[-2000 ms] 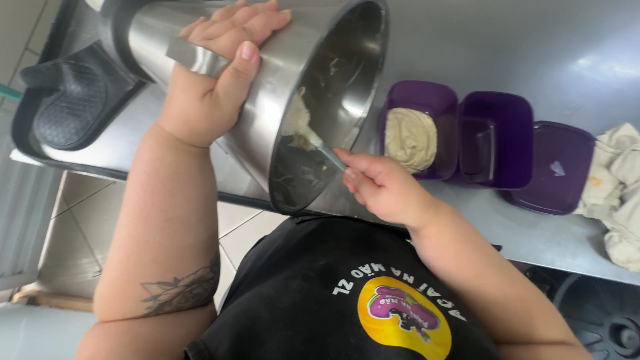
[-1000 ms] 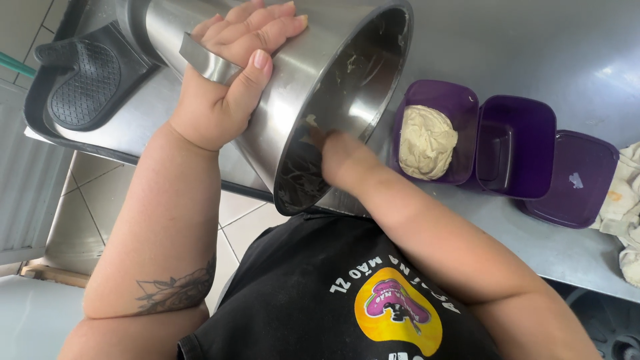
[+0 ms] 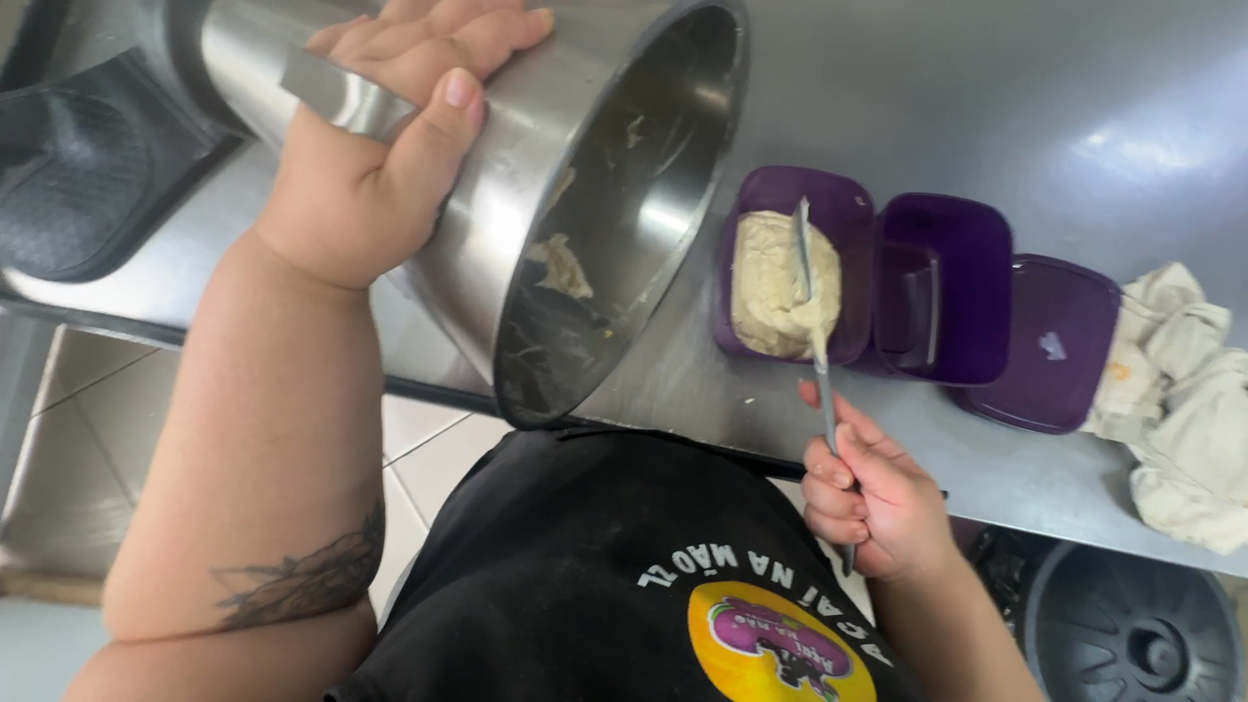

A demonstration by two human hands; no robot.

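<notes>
My left hand (image 3: 390, 146) grips the metal handle on the side of a large stainless steel mixing bowl (image 3: 487, 195), which lies tilted with its mouth toward the right. Streaks and small lumps of pale cream cling to its inner wall. In my right hand (image 3: 873, 487) is the grey handle of a spatula (image 3: 827, 405); its blade rests in pale, thick cream (image 3: 770, 283) inside a purple plastic container (image 3: 853, 234). Touching that container on its right stands a second purple container (image 3: 955, 283), with no cream seen in it.
A purple lid (image 3: 1058, 380) lies right of the containers on the stainless steel counter (image 3: 877, 88), with a crumpled cream-coloured cloth (image 3: 1194, 419) beside it. A dark tray with a ridged black object (image 3: 78, 185) is at the left. Below the counter's right edge sits a round black lid (image 3: 1150, 643).
My right hand has come out of the bowl's mouth and moved right, to the container with cream, with the spatula. My left hand has kept its hold on the bowl's handle.
</notes>
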